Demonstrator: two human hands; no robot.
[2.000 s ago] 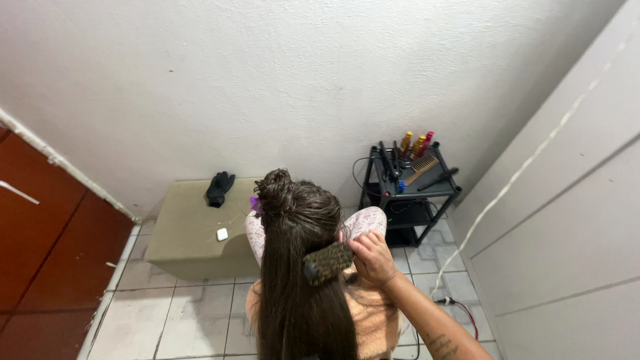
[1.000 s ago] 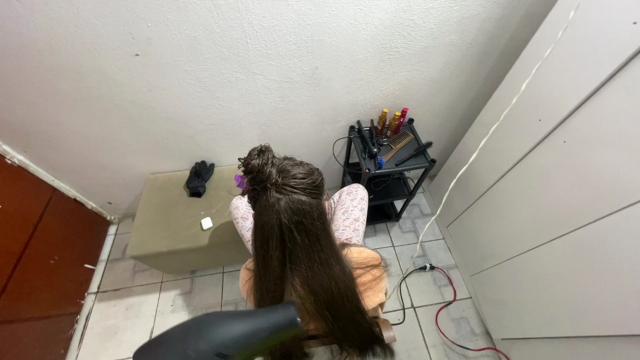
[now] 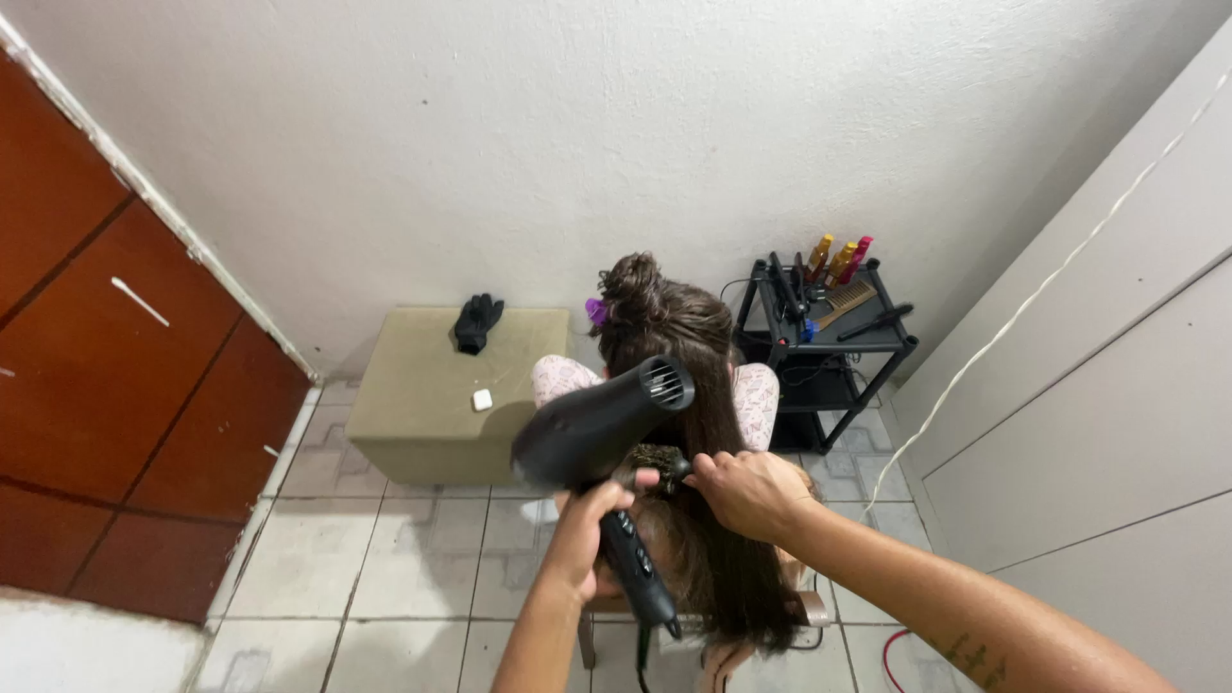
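Note:
My left hand (image 3: 585,539) is at a black hair dryer (image 3: 587,423), its fingers near the top of the handle; the nozzle faces up and right. My right hand (image 3: 751,493) grips the handle of a round hairbrush (image 3: 659,469), whose bristles lie against long dark hair (image 3: 717,433). A seated person has their back to me, with part of the hair in a bun (image 3: 635,289) and a purple hair clip (image 3: 596,311) at its left side. The dryer hides part of the head and shoulder.
A beige bench (image 3: 404,375) at left bears a black glove (image 3: 476,323) and a small white case (image 3: 482,399). At right, a black cart (image 3: 818,337) holds bottles (image 3: 839,262), a comb (image 3: 849,302) and styling tools. A white cord (image 3: 1011,318) hangs before the grey panels.
The dryer has moved up from the lower edge to beside the hair, with my left hand now visible at it. My right hand and the brush, out of view a second ago, are back at the hair.

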